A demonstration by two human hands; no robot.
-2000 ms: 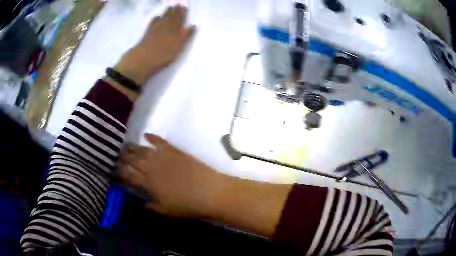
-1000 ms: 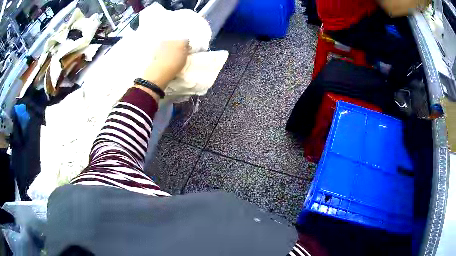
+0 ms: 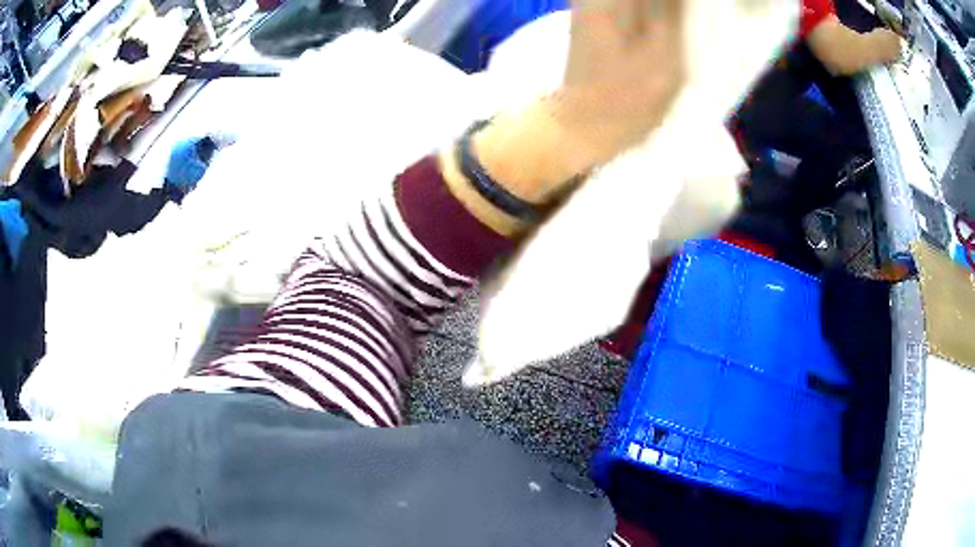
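My left hand is raised at the top centre, large, blurred and partly cut off by the top edge. It grips a white cloth piece, which hangs down on both sides of the hand. The fingers are hard to make out. More white cloth lies in a big overexposed heap on the left, behind and beside my forearm. My right hand is out of the picture; only a bit of its striped cuff shows at the bottom edge.
A blue crate stands on the right, beside the table edge with its ruler strip. A tan sheet lies on that table. Cloth scraps lie far left. Another person's arm shows at top right. Speckled floor shows between.
The view has swung from the sewing machine to the cloth heap on the left. Since one second ago, my left hand has come up and right with white cloth in it.
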